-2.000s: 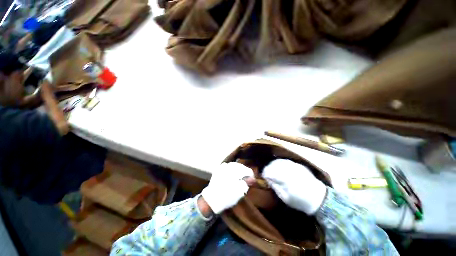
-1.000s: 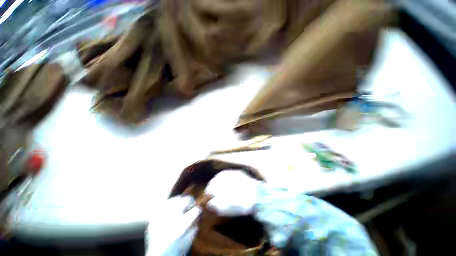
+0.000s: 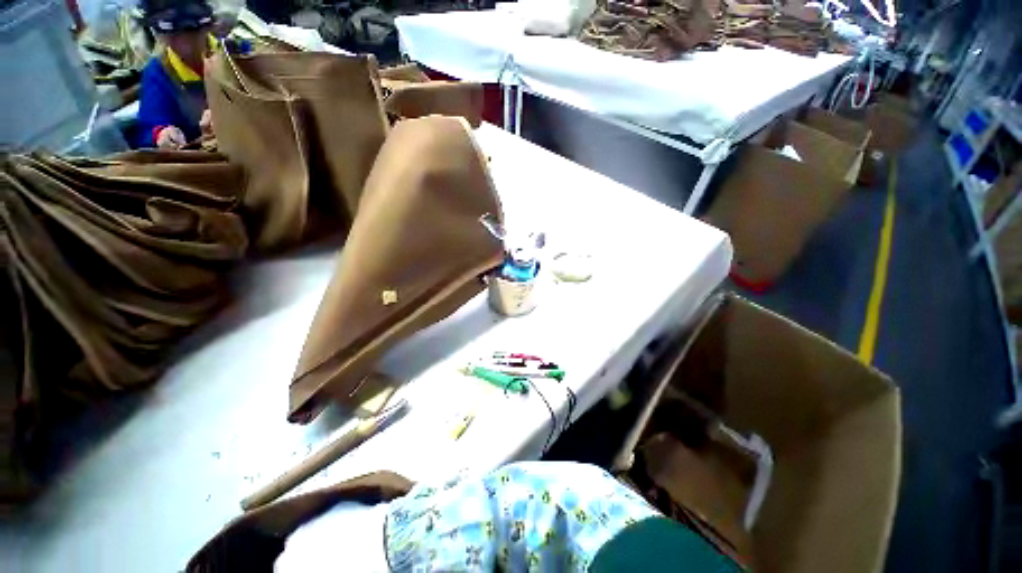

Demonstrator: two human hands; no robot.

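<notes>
The brown handbag point(image 3: 356, 488) shows only by its upper rim at the bottom edge, with its dark opening below. My right hand point(image 3: 334, 542) is in a white glove over the bag's mouth, cut off by the bottom edge. Its fingers are hidden, so whether it grips anything cannot be told. A blue floral sleeve covers my right forearm. My left hand is out of the picture.
A wooden-handled tool point(image 3: 316, 457), yellow piece point(image 3: 462, 425), green-handled tool point(image 3: 498, 379) and tool cup point(image 3: 513, 293) lie or stand ahead. Brown bag panel point(image 3: 409, 229) and heap point(image 3: 112, 263) are beyond. An open carton point(image 3: 818, 414) is right; a person sits far left.
The view has swung to the right, bringing the carton and aisle in. The bag and my right hand now sit at the bottom edge, and my left hand has left the picture.
</notes>
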